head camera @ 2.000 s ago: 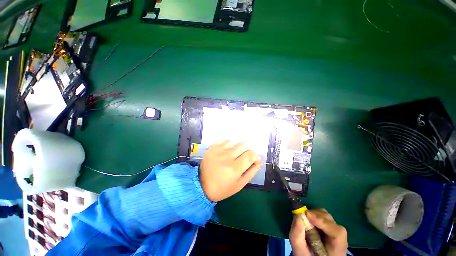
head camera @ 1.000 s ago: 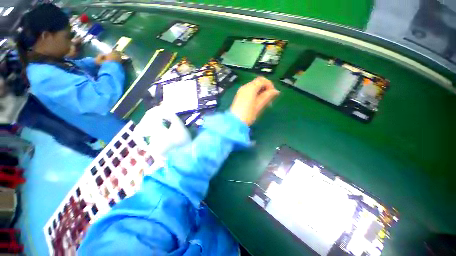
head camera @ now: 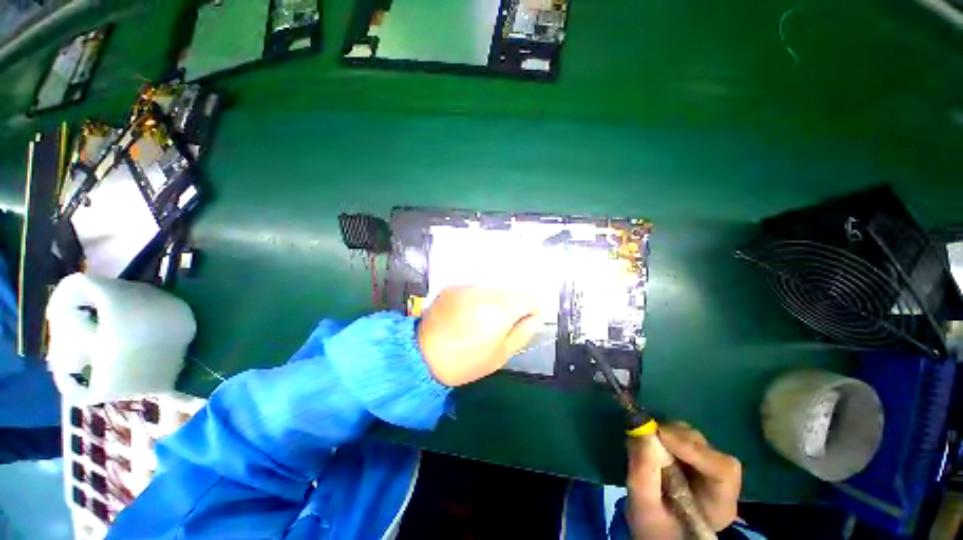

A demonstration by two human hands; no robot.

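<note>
An open tablet assembly lies on the green mat in front of me, its pale panel glaring white and its board at the right end. My left hand lies over the panel, fingertips towards the board; what its fingers hold is hidden. My right hand grips a soldering iron with a yellow collar, its dark tip at the board's lower left part. A black ribbed block with thin red leads lies at the tablet's upper left corner.
Tablet parts are piled at left, beside a white roll and a component tray. More tablets lie along the back. A black fan, a cream tape roll and a blue box stand at right.
The view has swung from the left side back to the tablet. My left hand has moved from above the bench onto the tablet. The black ribbed block now shows beside it; the white-faced one seen earlier does not.
</note>
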